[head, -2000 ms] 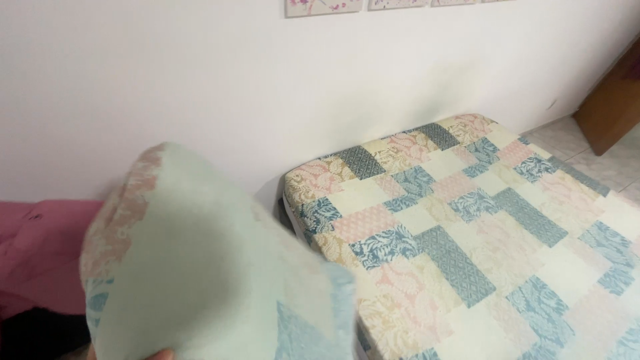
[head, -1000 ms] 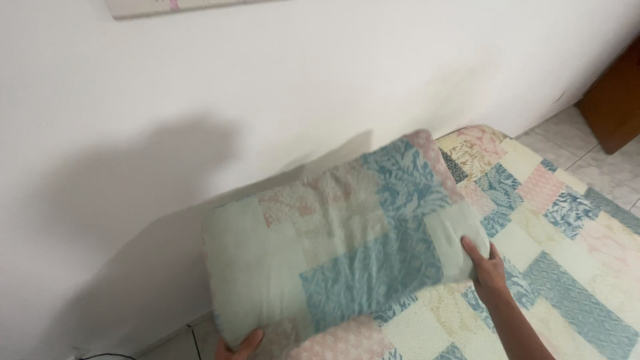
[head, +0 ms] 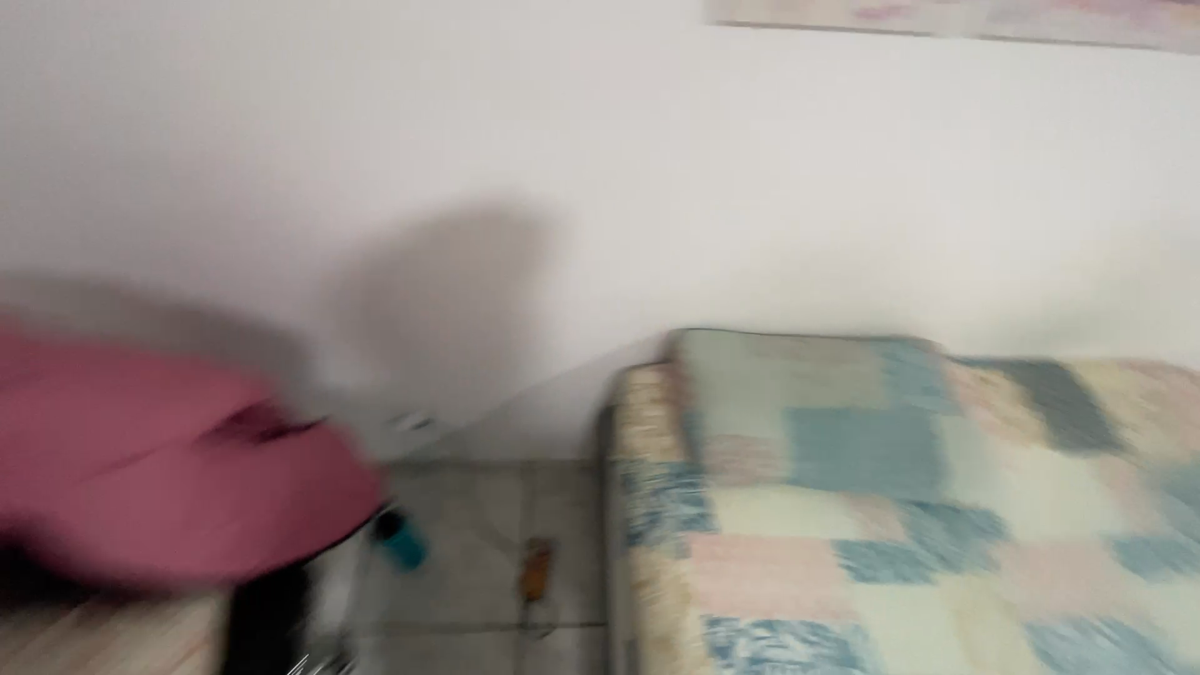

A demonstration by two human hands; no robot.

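A patchwork-patterned pillow (head: 825, 417) lies flat at the head end of the bed, near its left corner and close to the wall. Beneath it, the mattress wears a fitted sheet (head: 769, 577) in matching pink, blue and cream patches. Neither of my hands is in the frame, so what they touch cannot be seen. The whole view is blurred.
Pink fabric (head: 169, 459) lies over something dark at the left. On the tiled floor (head: 459, 600) between it and the bed are a teal cylindrical object (head: 401, 541) and a small orange-brown object (head: 535, 570). Pictures (head: 844, 14) hang on the white wall.
The pillow, held in both my hands one second ago, now rests on the bed with no hand on it. Both hands have left the view, which has swung left.
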